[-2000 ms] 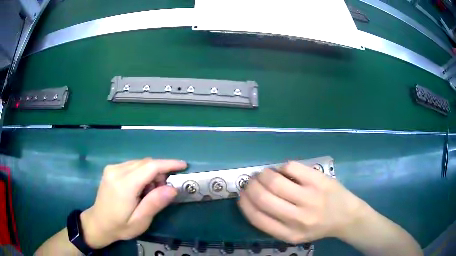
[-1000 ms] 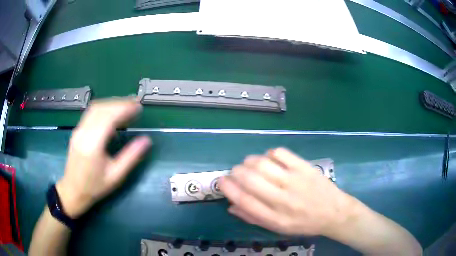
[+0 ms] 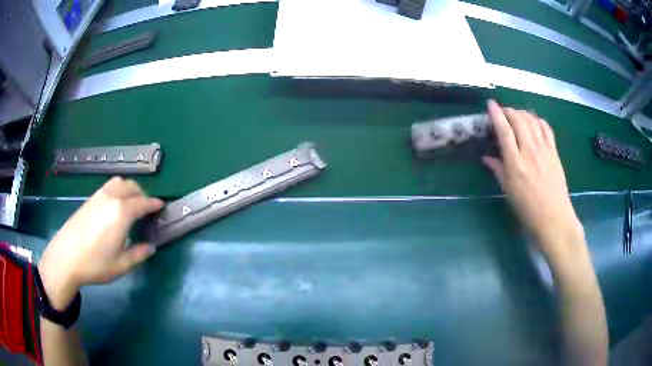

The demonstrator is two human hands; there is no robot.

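My left hand [image 3: 100, 236], with a dark wristband, grips the near left end of a grey bar housing [image 3: 247, 187], cover side up, tilted across the pale line between the two green surfaces. My right hand [image 3: 532, 157] holds the right end of another bar housing [image 3: 450, 136] over the far green surface; it is blurred, with dark round seats showing, and its right end is hidden by my fingers. A third bar [image 3: 314, 354], with round seats, lies at the near edge, partly cut off by the frame.
A white board [image 3: 372, 46] is at the far side with dark blocks on it. Other bars lie at left [image 3: 107, 159], far left [image 3: 120, 48] and right [image 3: 619, 149]. Tweezers [image 3: 628, 223] lie at right; a red bin [image 3: 16, 304] is at near left.
My left hand has taken hold of the cover-side-up bar and swung its left end nearer. My right hand has moved the seated bar from the near surface to the far right.
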